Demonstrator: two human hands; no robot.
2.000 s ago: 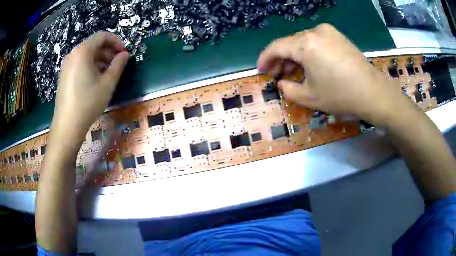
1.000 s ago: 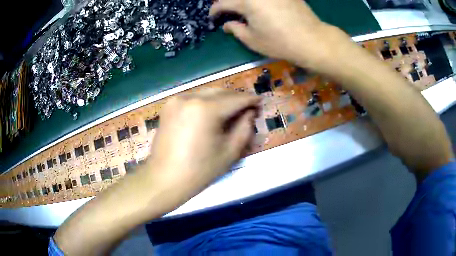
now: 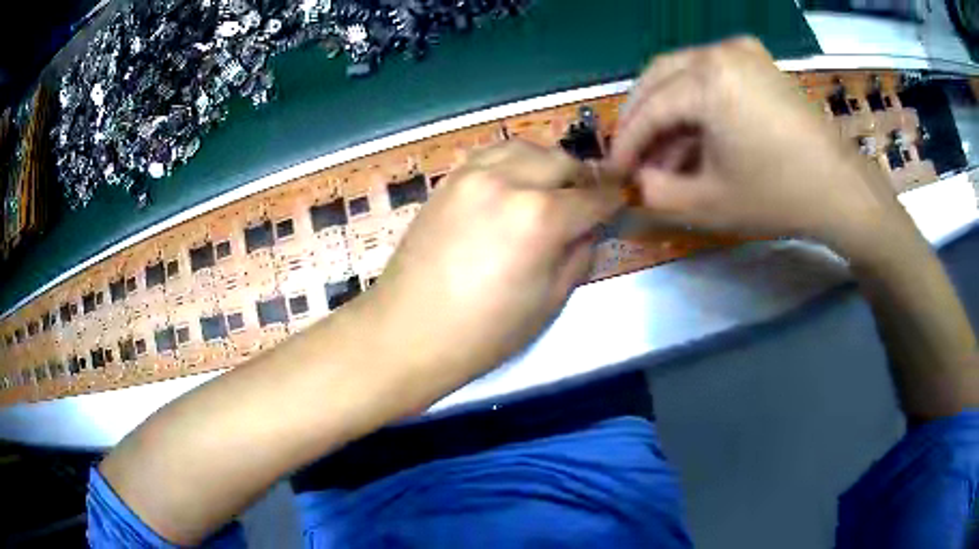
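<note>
The orange-brown circuit board panel (image 3: 354, 241) lies on the line, with paired dark openings along it. My left hand (image 3: 494, 236) is over the board, its fingertips meeting those of my right hand. My right hand (image 3: 719, 139) is bent over the board with fingers curled together. What either hand holds is hidden by the fingers and blur. A raised black component (image 3: 582, 137) stands on the board just left of my right fingers.
A pile of loose black and silver components (image 3: 215, 64) lies on the green mat (image 3: 322, 102) behind the boards. Stacked boards (image 3: 30, 172) stand at far left. A white rail (image 3: 644, 332) runs along the near side. Boards with raised parts (image 3: 880, 123) are at right.
My right hand has come back from the pile to the board. My left hand has moved slightly right and now meets it. The pile and rail appear shifted in view.
</note>
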